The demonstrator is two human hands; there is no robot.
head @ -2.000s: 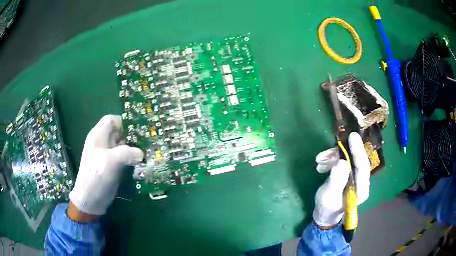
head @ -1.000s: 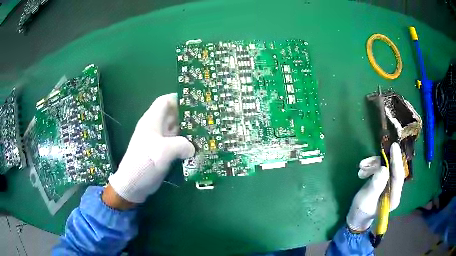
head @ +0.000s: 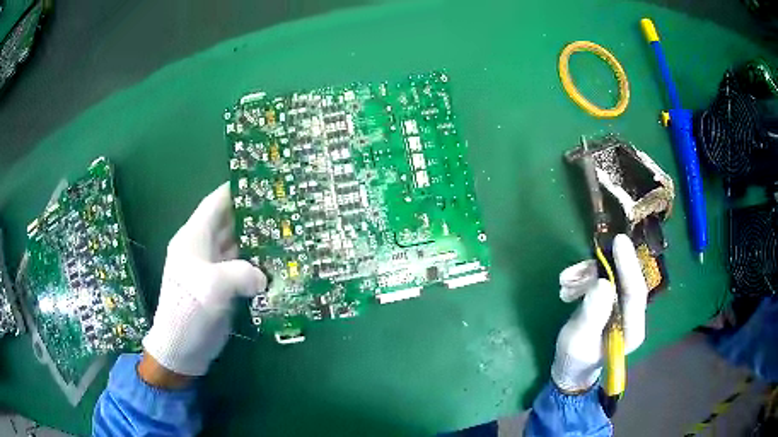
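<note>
My left hand (head: 200,282), in a white glove, grips the lower left edge of a green circuit board (head: 375,196), thumb on top. A thin strand shows below that hand. White connectors (head: 399,295) line the board's near edge. My right hand (head: 601,311), also gloved, holds a soldering iron (head: 616,354) with a yellow handle like a pen. The iron's dark shaft points away from me and lies over the left side of the soldering iron stand (head: 635,183). A yellow-brown sponge (head: 651,269) shows beside my right hand.
More circuit boards (head: 81,273) lie at the left, one on a clear sheet. A yellow tape roll (head: 595,78) and a blue desoldering pump (head: 685,162) lie at the right. Black fans (head: 729,124) stand at the right edge. A dark belt (head: 128,43) runs beyond the green mat.
The view has shifted back and forth. The board looks slightly more tilted than a second ago, still in my left hand. The iron stays at the stand in my right hand.
</note>
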